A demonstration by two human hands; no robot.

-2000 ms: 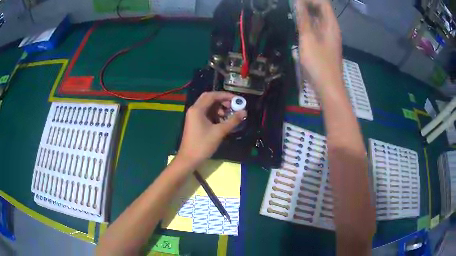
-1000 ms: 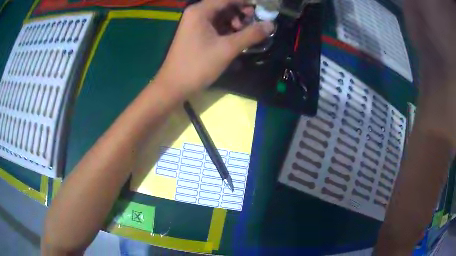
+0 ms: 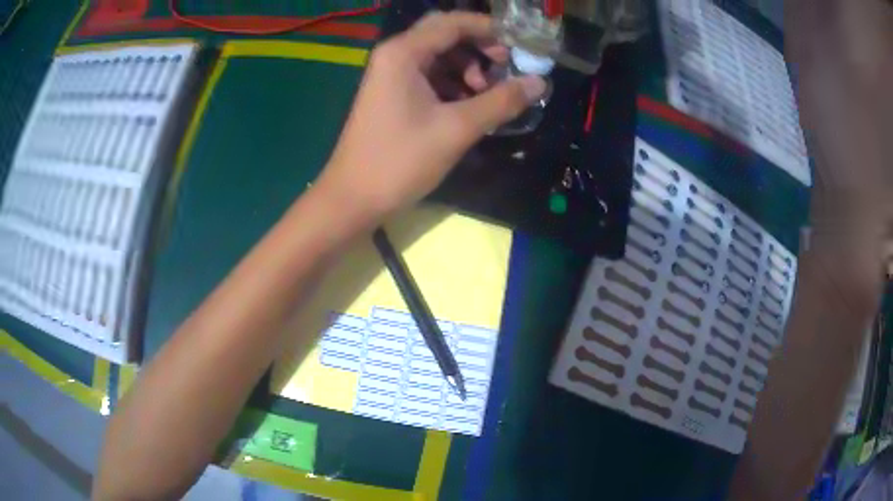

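Note:
My left hand (image 3: 421, 113) reaches to the silver round nest (image 3: 519, 119) of the test fixture. Its thumb and fingertips are at the nest's left and near side, just below the white cap (image 3: 532, 63). Whether they pinch a small part is hidden. The metal clamp head (image 3: 529, 27) is right above the cap, with red at its top edge. The fixture's black base (image 3: 587, 210) lies beneath. My right forearm, blurred, runs up the right side; its hand is cut off at the top edge.
White component trays with dark dumbbell pockets lie right of the fixture (image 3: 676, 303), behind it at the upper right (image 3: 734, 78), and stacked at the left (image 3: 83, 186). A black pen (image 3: 421, 313) lies on yellow paper (image 3: 465, 259) with a label sheet (image 3: 392, 377).
The view has tilted down and closer, so the upper fixture has left the picture. My right hand has passed out of the frame. My left hand has stayed at the nest.

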